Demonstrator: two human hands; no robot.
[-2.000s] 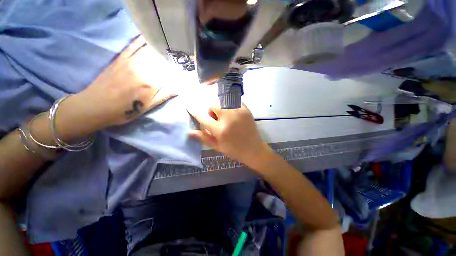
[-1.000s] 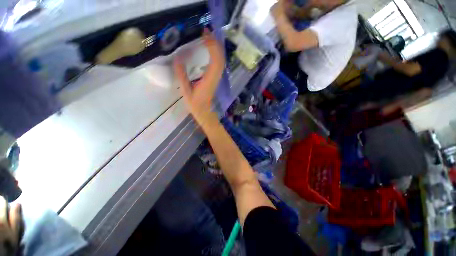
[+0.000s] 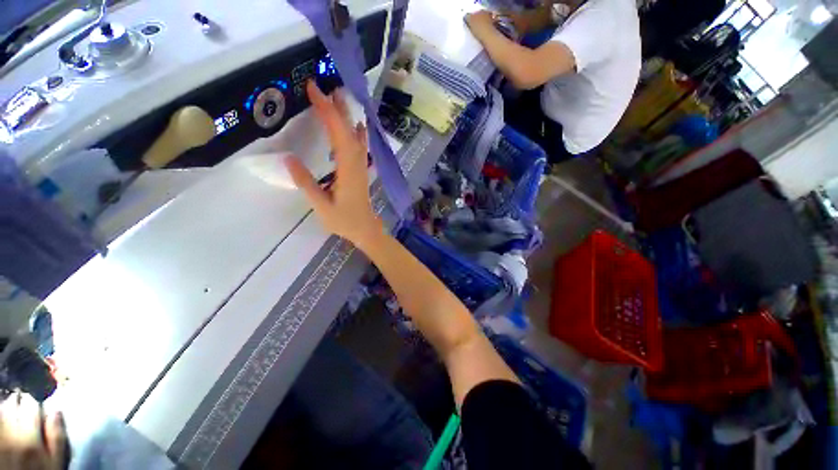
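Note:
My right hand (image 3: 345, 188) reaches over the white machine bed (image 3: 211, 248), fingers spread, below the control panel (image 3: 271, 107) with its lit blue marks. A small dark and red item lies partly hidden behind this hand. A purple cloth strip (image 3: 354, 69) hangs beside my fingers. My left hand (image 3: 32, 439) is at the bottom left corner, cut off by the edge and blurred. It is beside a pale blue-grey cloth piece (image 3: 119, 447); its grip on the cloth cannot be made out.
The table's front edge carries a ruler (image 3: 285, 335). A tray of striped cloth pieces (image 3: 441, 87) sits at the table's far end. Blue baskets (image 3: 524, 174) with cloth and red baskets (image 3: 606, 298) stand beyond and below. Another person in a white top (image 3: 597, 73) works at the back.
The view has swung right from the needle area to the control panel and floor. My right hand has left the cloth and moved right along the bed, its fingers now spread.

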